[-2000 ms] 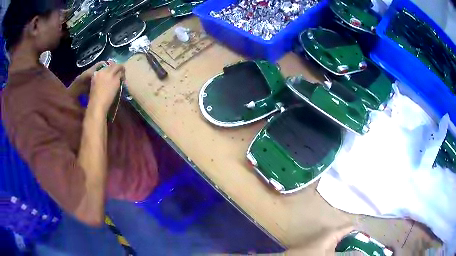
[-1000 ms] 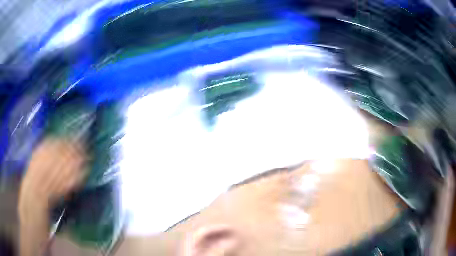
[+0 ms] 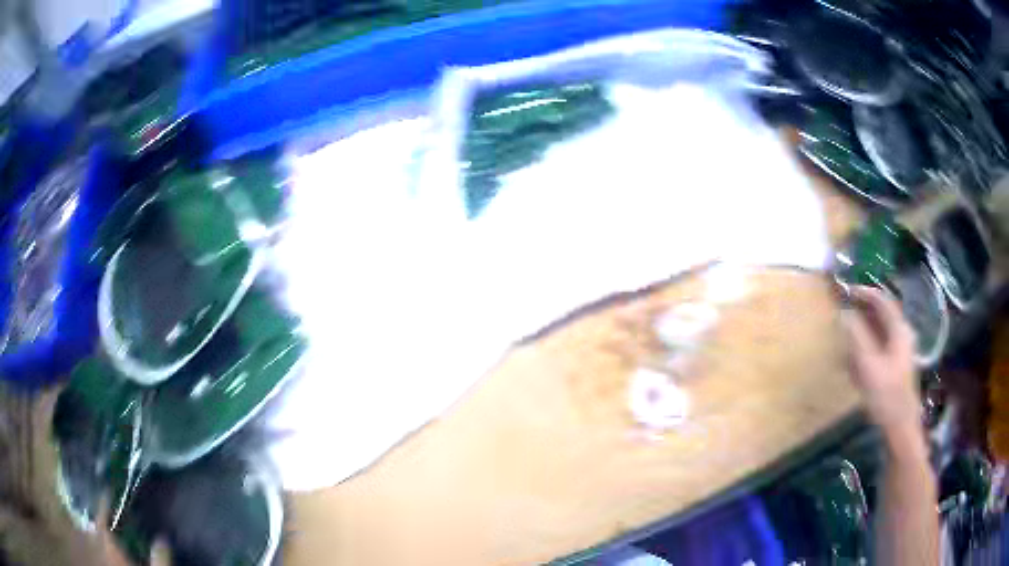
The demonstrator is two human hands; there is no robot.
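Glossy green car body shells with dark recesses and pale rims (image 3: 227, 370) lie overlapping at the left. My left hand (image 3: 116, 544) is blurred and cut off at the bottom left; its fingertips show beside the lowest shell (image 3: 271, 486). My right hand (image 3: 880, 343) reaches up at the right, with its fingertips by the near edge of a green shell (image 3: 880, 249); blur hides whether it grips it. Green panels (image 3: 531, 133) show in a gap in the white sheet (image 3: 664, 177).
A long blue bin (image 3: 443, 77) stands behind the sheet; a smaller one (image 3: 83, 249) is at the left. Translucent whitish lumps (image 3: 658, 398) sit on the brown board (image 3: 531, 453). More shells (image 3: 846, 50) are stacked right. The bench's dark edge (image 3: 708, 498) runs below.
The view has swung from the left side to the sheet. Since one second ago, my left hand has left the upper part of the left stack for the bottom corner. My right hand now shows at the right.
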